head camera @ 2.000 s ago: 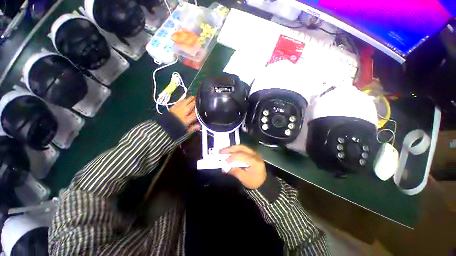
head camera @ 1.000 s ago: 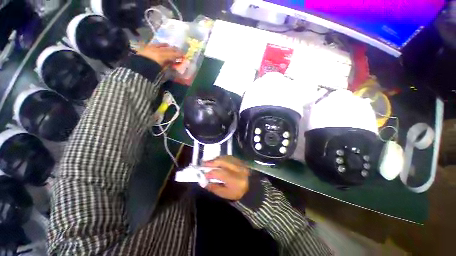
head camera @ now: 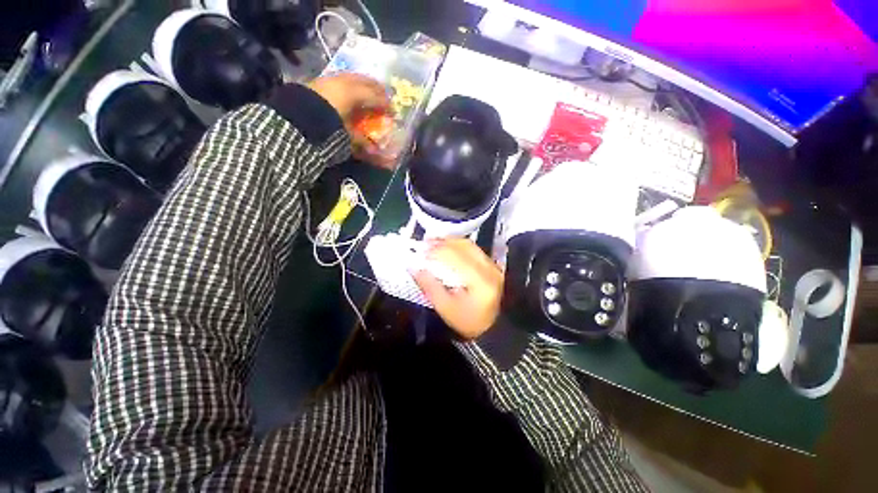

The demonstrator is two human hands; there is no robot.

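Observation:
A PTZ dome camera (head camera: 459, 159) lies on the mat's near part, its glossy black ball away from me and its white mounting bracket (head camera: 393, 265) towards me. My right hand (head camera: 464, 287) grips the bracket. My left hand (head camera: 352, 101) is at the clear parts box (head camera: 417, 69), over the orange pieces (head camera: 374, 126); its fingertips are unclear, so I cannot tell whether it holds a piece. Two more dome cameras stand to the right, one with its lens and LED face (head camera: 579, 292) towards me, the other (head camera: 708, 327) beside it.
A row of dome cameras (head camera: 101, 212) lines the left bench. A white cable with yellow tie (head camera: 339, 214) lies left of the held camera. Behind are a red packet (head camera: 572, 133), keyboard (head camera: 664, 144) and monitor (head camera: 741, 58). At right are a mouse (head camera: 772, 337), yellow tape roll (head camera: 746, 214) and white label roll (head camera: 820, 294).
My left hand has moved from the camera's side to the parts box. My right hand has kept hold of the bracket, which is now tilted and higher in view.

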